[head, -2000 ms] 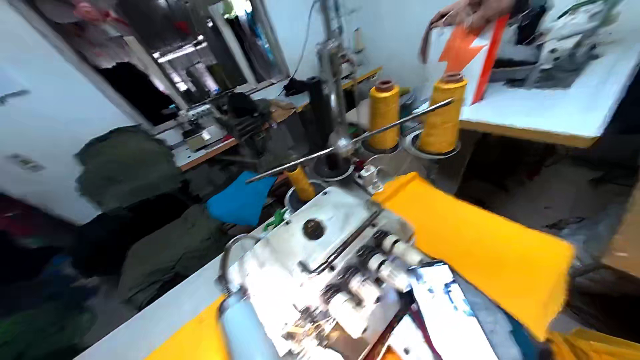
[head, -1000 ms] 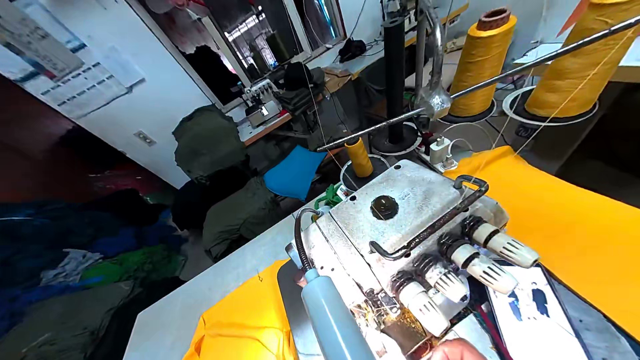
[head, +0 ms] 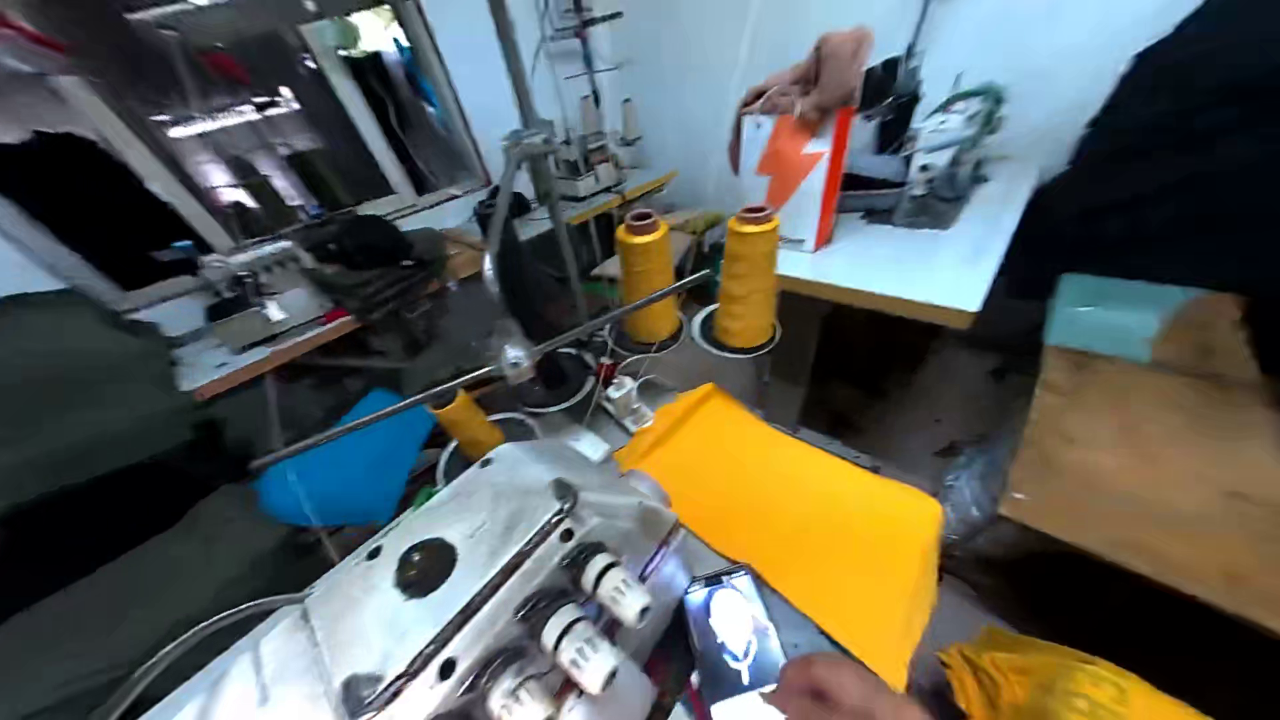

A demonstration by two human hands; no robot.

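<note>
My right hand [head: 840, 690] reaches in at the bottom edge, its fingers at the lower part of a lit smartphone [head: 735, 635]; blur hides whether they touch it. The phone lies beside the white tension knobs [head: 585, 650] of an overlock sewing machine [head: 490, 530]. Yellow fabric [head: 800, 510] is spread on the table just behind the phone. Cones of yellow thread [head: 748, 280] stand behind the machine, under a metal thread rod [head: 600, 320]. My left hand is out of view.
Bunched yellow fabric [head: 1060, 680] is at the lower right, near a brown board [head: 1150, 480]. A white table [head: 900, 270] holds a white and orange box [head: 800, 180] and another sewing machine [head: 950, 150]. A blue seat [head: 345, 470] stands left, below a further machine [head: 260, 290].
The view has swung to the right since one second ago. The fingers that were low by the machine's front are now at the phone, whose screen shows a different picture.
</note>
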